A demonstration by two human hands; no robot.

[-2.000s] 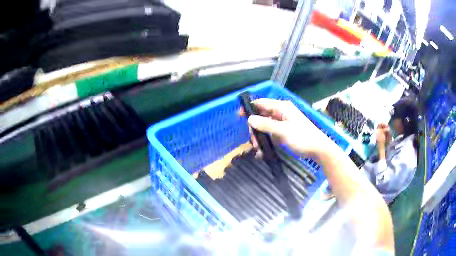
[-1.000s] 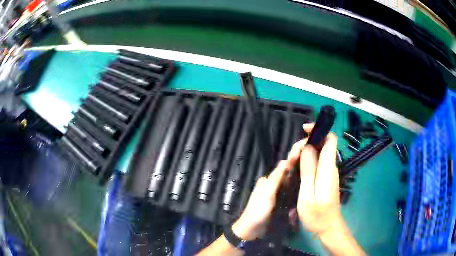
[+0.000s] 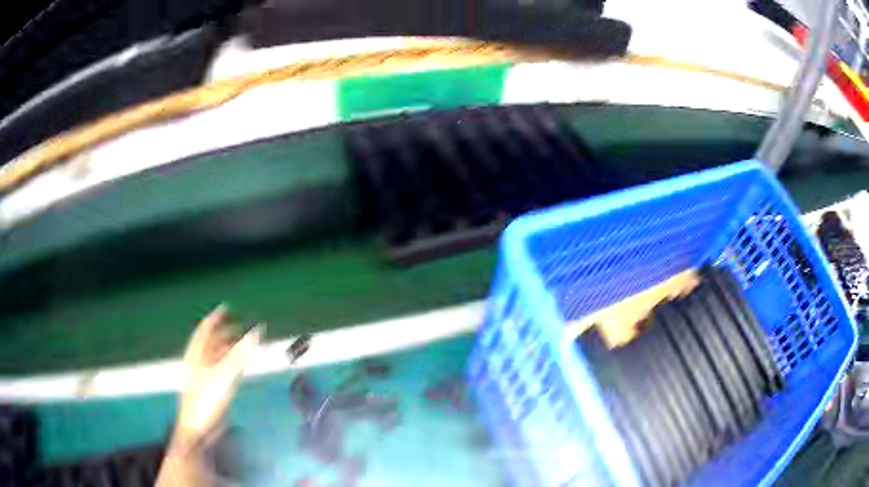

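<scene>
My left hand (image 3: pixel 212 380) is blurred at the lower left, at the white edge of the teal mat. Its fingers are apart and I see nothing in it. My right hand is out of the picture. Small black parts (image 3: pixel 357 409) lie loose on the mat, to the right of the hand. A blue perforated crate (image 3: pixel 619 204) stands at the right. It holds several black bars (image 3: pixel 681 371) side by side in a tight row, with a tan cardboard liner (image 3: pixel 634 319) showing behind them.
A black slotted tray (image 3: pixel 457 181) lies in the green channel beyond the mat. Dark stacked trays (image 3: pixel 429 24) sit on the white shelf above. A metal post (image 3: pixel 805 90) rises behind the crate. Dark tray parts (image 3: pixel 95 471) show at the lower left edge.
The view has swung right from the slotted trays to the crate. The right hand and the bars that were held have left the picture. The left hand now shows open.
</scene>
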